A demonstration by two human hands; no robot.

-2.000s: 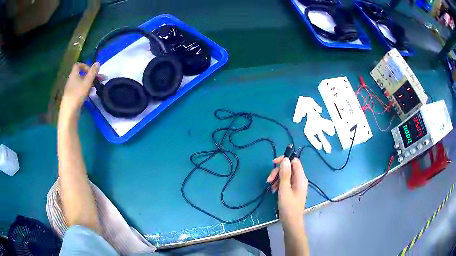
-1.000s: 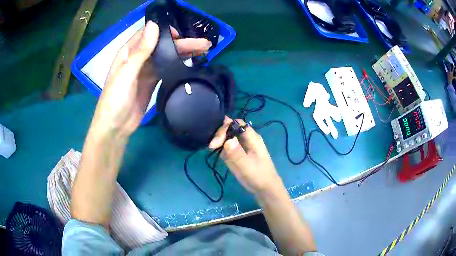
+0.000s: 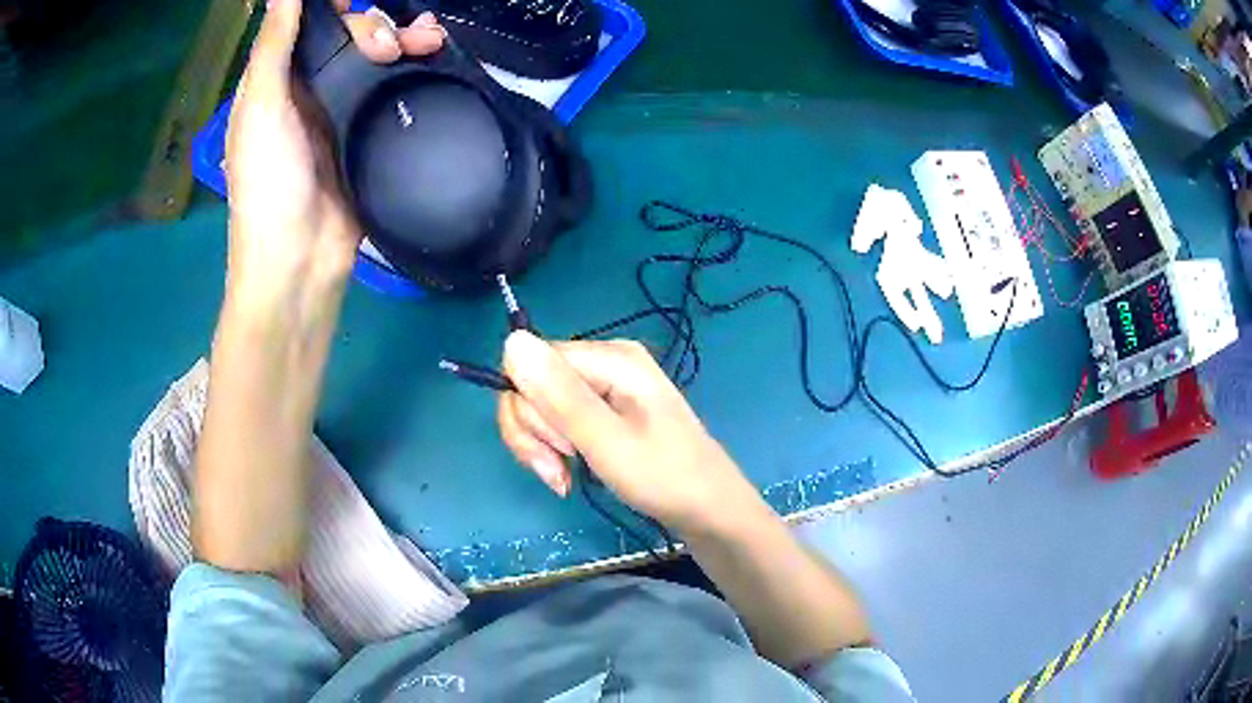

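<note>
Black over-ear headphones (image 3: 442, 172) are held up over the blue tray, one cup's outer face towards me. My left hand (image 3: 295, 151) is closed around the headband side above the cup. My right hand (image 3: 584, 412) holds two black plugs between its fingers. The audio plug (image 3: 509, 300) points up with its silver tip at the lower edge of the cup; whether it touches or enters the cup cannot be told. The second plug (image 3: 474, 372) points left, away from the cup. Their black cords (image 3: 714, 261) lie looped on the green bench.
The blue tray (image 3: 621, 44) behind the headphones holds a glossy black bundle (image 3: 529, 30). White gloves (image 3: 902, 261) lie beside the white test box (image 3: 976, 245). Two bench instruments (image 3: 1164, 324) stand right. More trays (image 3: 931, 52) are at the back. A fan (image 3: 89, 604) and striped cloth (image 3: 295, 508) are lower left.
The left hand has lifted the headphones out of the tray, then moved them up and left. The right hand has come left with the plugs, its cords trailing, and the plug tips now show.
</note>
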